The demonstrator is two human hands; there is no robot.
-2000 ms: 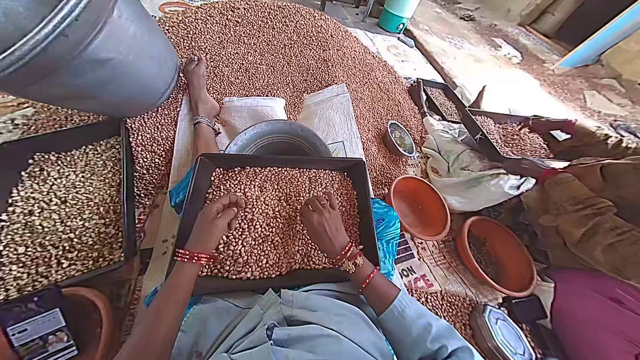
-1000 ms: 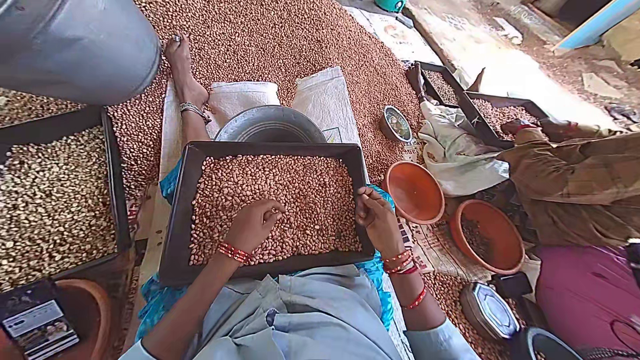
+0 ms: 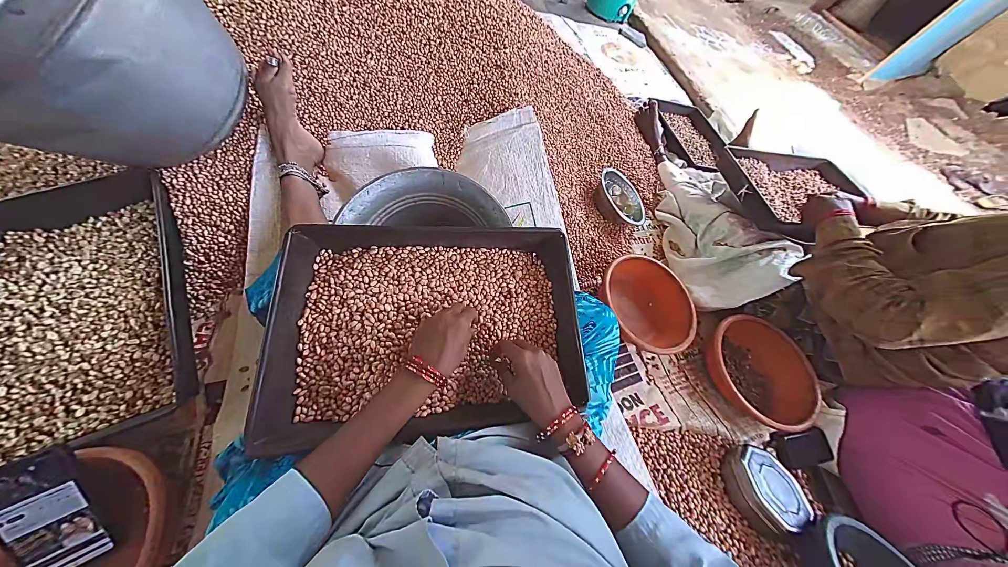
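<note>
A black rectangular tray (image 3: 264, 354) lies across my lap, holding a layer of reddish-brown nuts or beans (image 3: 370, 315). My left hand (image 3: 445, 339) is over the middle of this layer, its fingers curled down; whether a piece is between them is hidden. Close to its right, nearer the tray's front edge, my right hand (image 3: 531, 378) bends its fingers onto the nuts or beans, and its fingertips are partly hidden. Red bangles circle both wrists. Behind the tray, a round metal basin (image 3: 425, 189) is partly covered by it.
A large metal bucket (image 3: 134, 79) stands upper left, above another black tray (image 3: 177, 315) of paler pieces. Orange bowls (image 3: 650, 303) and a metal tin (image 3: 768, 488) are on the right. A co-worker's hand (image 3: 827, 209) is at a far tray (image 3: 799, 228). A large heap (image 3: 394, 71) spreads beyond.
My right hand has moved from the tray's right rim in toward the front middle, beside my left hand. The left hand has shifted slightly to the right over the tray.
</note>
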